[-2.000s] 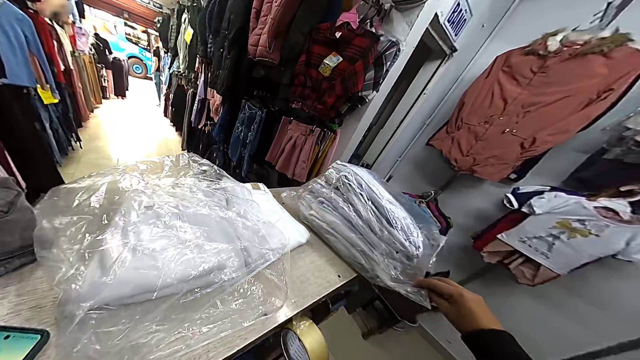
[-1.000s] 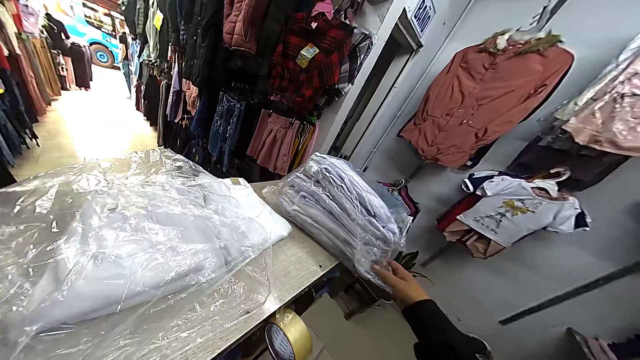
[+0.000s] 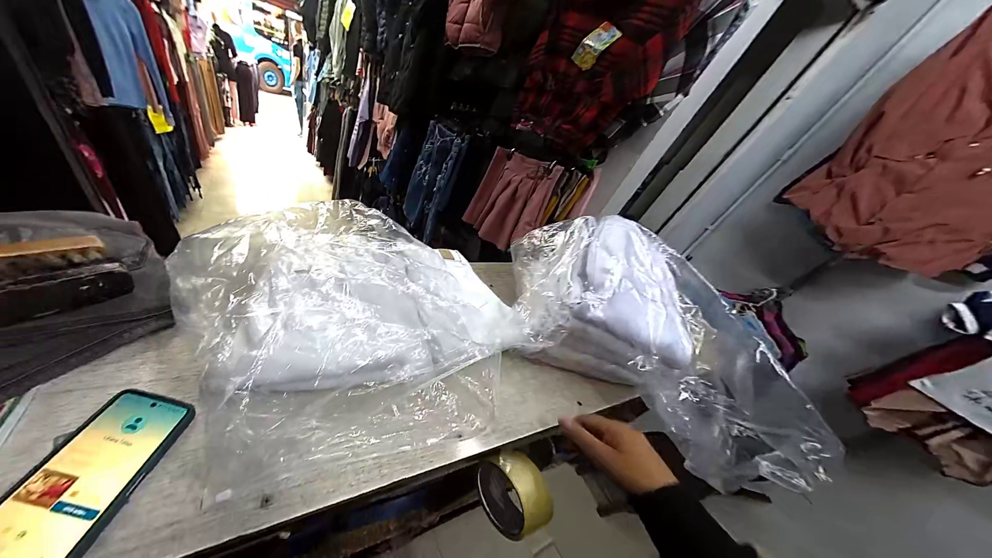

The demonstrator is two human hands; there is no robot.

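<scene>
My right hand is at the front edge of the counter, below the right clear plastic bag of folded white garments. Nothing shows in its grasp, though its fingers are partly hidden from view. The bag's loose end hangs over the counter's edge to the right of the hand. A larger clear plastic bag with folded white cloth lies on the counter to the left. Just left of my right hand, a roll of tape sits below the counter's edge. My left hand is out of view.
A lit phone lies on the counter's left, near a wooden-backed brush on dark grey cloth. Racks of clothes flank the aisle beyond. A rust-coloured jacket hangs on the right wall.
My right hand has let go of the right bag and moved left to the counter's edge. The bag's loose end now hangs down over the edge. The view has turned left.
</scene>
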